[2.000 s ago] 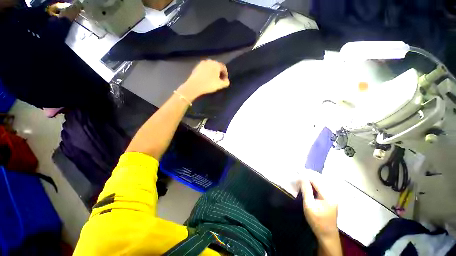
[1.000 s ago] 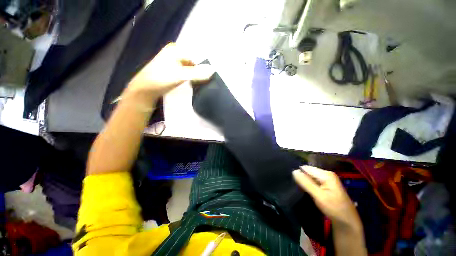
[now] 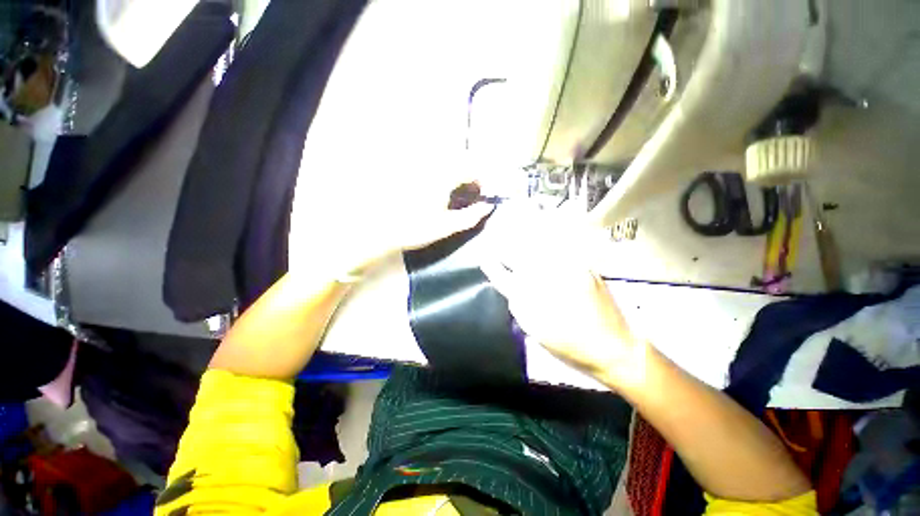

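Note:
A dark curved band (image 3: 466,312) lies over the front edge of the bright table, its shiny face up. Its upper end is at the needle area of the cream sewing machine (image 3: 671,121). My left hand (image 3: 409,242) is on the band's upper left edge, fingers near the needle area. My right hand (image 3: 560,292) is on the band's right side, washed out by glare. Both hands hold the band's upper end. The presser foot and needle are not clear in the glare.
Stacked dark bands (image 3: 227,171) lie at left on the grey surface. Black-handled scissors (image 3: 728,202), yellow-handled snips (image 3: 781,242) and a thin pointed tool (image 3: 825,242) lie at right. Navy and white scraps (image 3: 847,348) are at the right table edge.
The band has moved from above my lap up to the machine, and its shiny face now shows. Both hands have come together near the needle area. The purple strip no longer shows.

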